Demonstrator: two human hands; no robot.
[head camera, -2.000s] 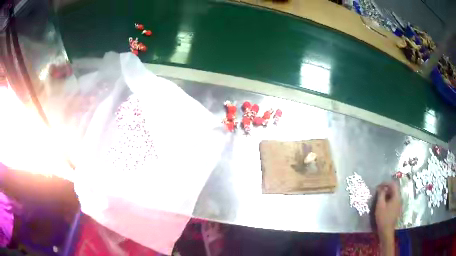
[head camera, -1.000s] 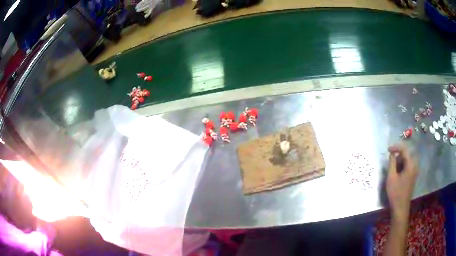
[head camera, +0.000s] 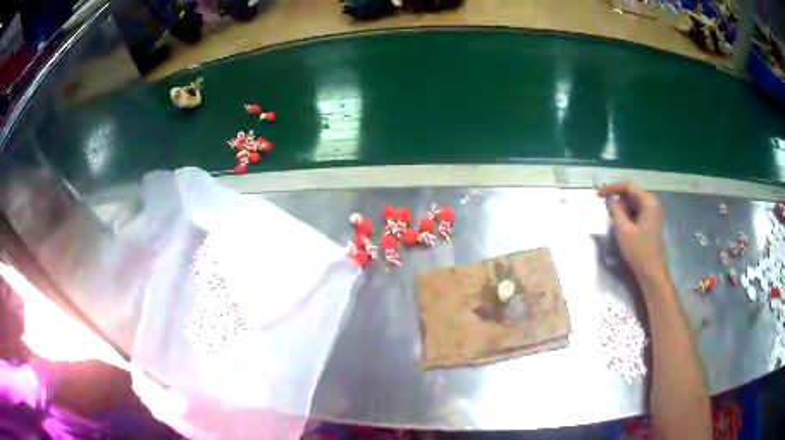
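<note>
My right hand (head camera: 633, 215) reaches in from the bottom right, over the metal bench near the pale belt edge. Its fingers are curled and point left; whether they hold something small I cannot tell. A brown cardboard pad (head camera: 456, 314) lies left of it, with a cream-white lump (head camera: 505, 290) on a dark stain. Small red pieces (head camera: 390, 249) with white-and-red bits lie clustered behind the pad. A loose pile of tiny specked pieces (head camera: 621, 342) lies between pad and forearm. My left hand is out of the picture.
A translucent plastic sheet (head camera: 284, 344) with tiny specked pieces lies left. White discs (head camera: 762, 279) and a few red pieces lie far right. The green belt (head camera: 456, 103) carries red pieces and a beige lump (head camera: 185, 95). A bin of red and white pieces shows below the bench.
My right hand has moved from the right side, near the white discs, back and left towards the belt edge. The camera view has turned and shifted.
</note>
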